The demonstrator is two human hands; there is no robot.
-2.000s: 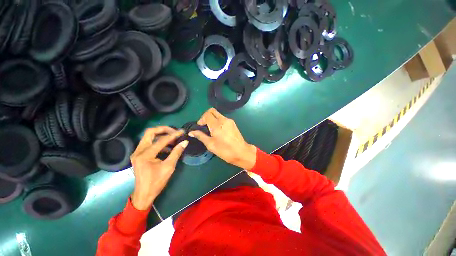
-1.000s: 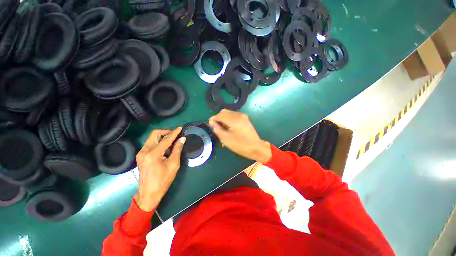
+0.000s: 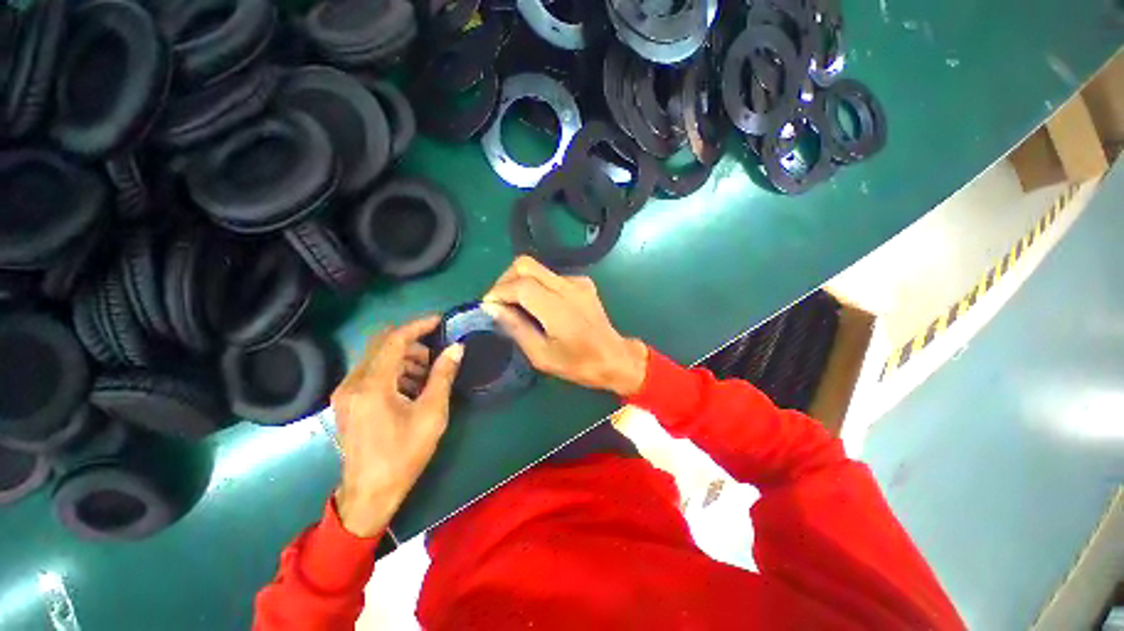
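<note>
An ear pad (image 3: 488,362) lies on the green bench between my two hands, with its back up. A flat ring (image 3: 468,323) shows shiny blue-grey on its upper part. My left hand (image 3: 397,413) is bare and pinches the pad's left edge with thumb and fingers. My right hand (image 3: 561,323) is bare, its fingertips on the pad's upper right edge; they are slightly blurred. The fingers hide parts of the rim, so how far the ring sits under the edge cannot be told.
A big heap of black ear cushions (image 3: 261,170) lies at the left. A pile of mounting rings (image 3: 531,131) lies at the top centre. An open carton (image 3: 851,370) with black ribbed rows stands below the bench edge at right. Another cardboard box (image 3: 1075,138) is at far right.
My right hand has moved from beside the pad back onto its upper right edge. Less of the ring's shiny face shows than one second ago. My left hand still holds the left edge.
</note>
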